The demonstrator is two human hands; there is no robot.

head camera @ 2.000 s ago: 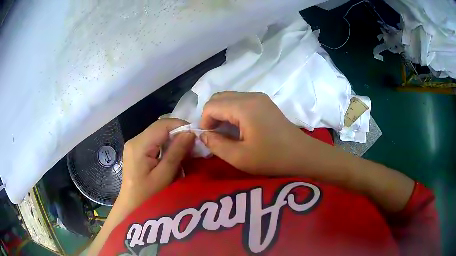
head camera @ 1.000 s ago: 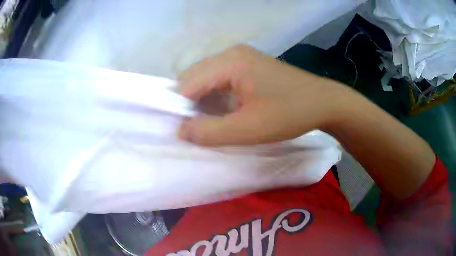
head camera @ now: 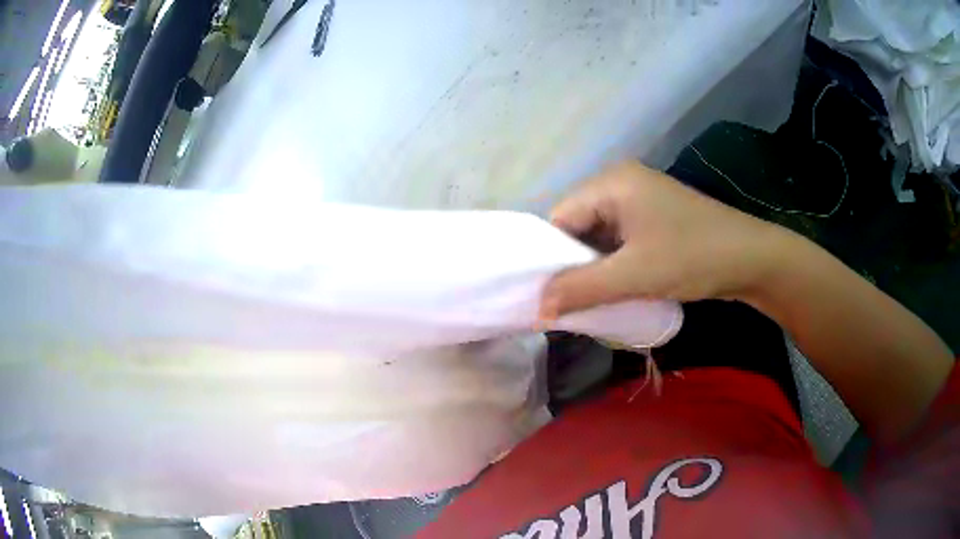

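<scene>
A white garment [head camera: 316, 284] is stretched out in front of me, from the left edge of the picture to the middle. My right hand [head camera: 621, 253] pinches its right end between thumb and fingers. A small rounded end of cloth with loose threads hangs just below my fingers. The lower layers of the garment look slightly blurred. My left hand is not in view; the garment runs out of the picture on the left.
The padded ironing table [head camera: 505, 95] lies beyond the garment, with a small dark narrow tool [head camera: 323, 28] near its far edge. A pile of white pieces [head camera: 905, 63] is at the upper right. A dark thick tube [head camera: 156, 90] is at the upper left.
The garment has gone from hanging near my lap to stretched across to the left. My right hand has moved right along with it. My left hand has left the picture.
</scene>
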